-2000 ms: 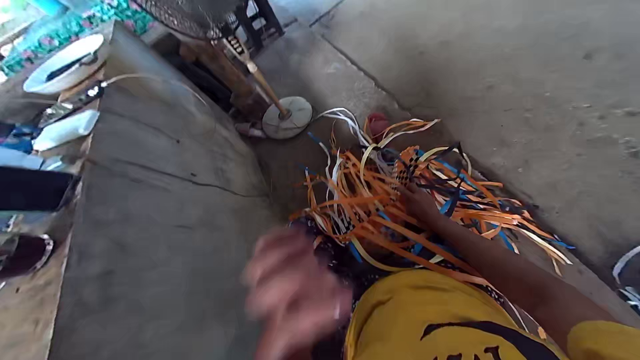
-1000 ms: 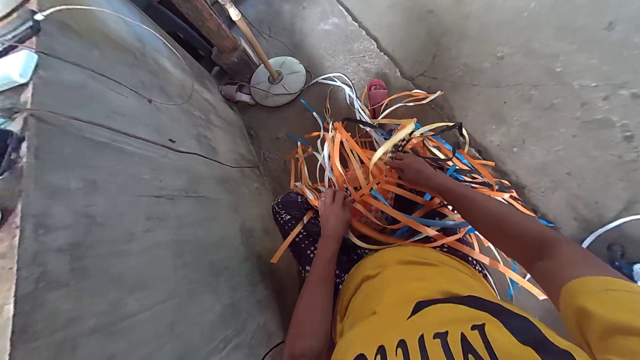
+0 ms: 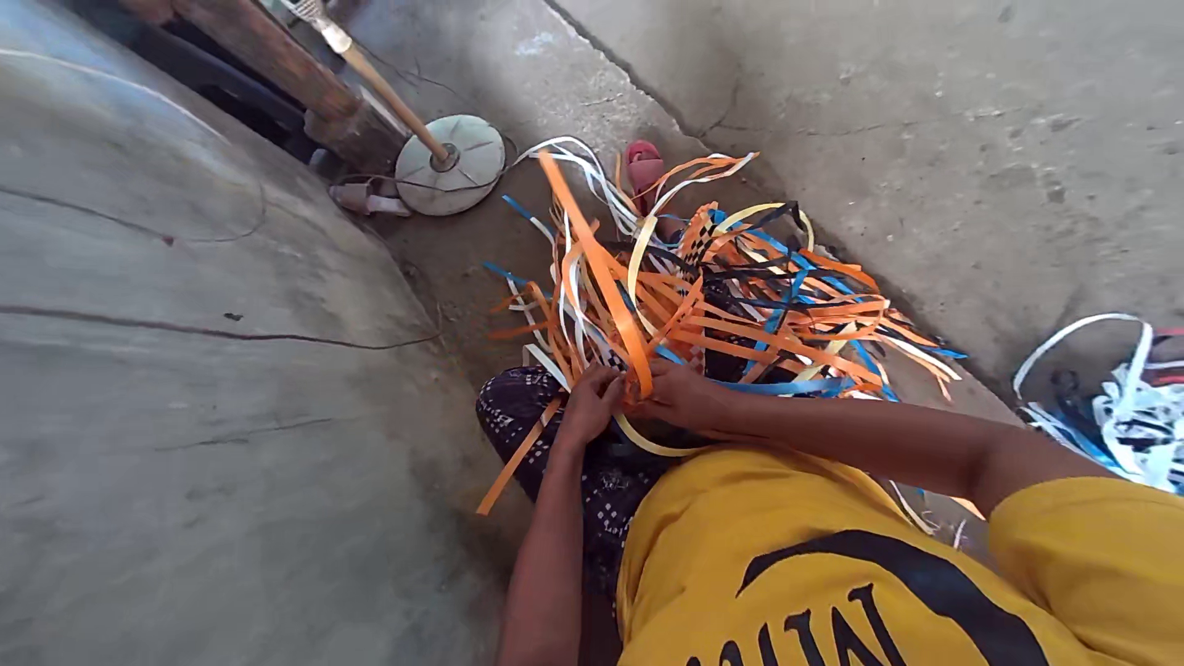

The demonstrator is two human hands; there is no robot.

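Note:
A mass of loose flat plastic strips [image 3: 795, 333], in orange, white, blue, black and cream, spreads over my lap and beyond my knees. Among them shows a checkered woven piece [image 3: 696, 242] in black and pale orange. My left hand [image 3: 595, 398] pinches strips at the near edge of the weaving. Beside it, my right hand [image 3: 680, 396] has its fingers closed on a wide orange strip [image 3: 601, 264], which arches up and away from me. The fingertips of both hands nearly meet, and the strips partly hide them.
A concrete wall [image 3: 231, 444] rises on the left, with thin cables along it. Ahead stand a fan's round base [image 3: 450, 165], a slipper [image 3: 370, 199] and a wooden post [image 3: 319, 97]. A red sandal [image 3: 645, 171] is on a foot. More strips [image 3: 1142, 416] lie at the right.
My left hand, raised and blurred at first, came down to the strips. My right hand has moved nearer to it, and a wide orange strip now stands up from between them.

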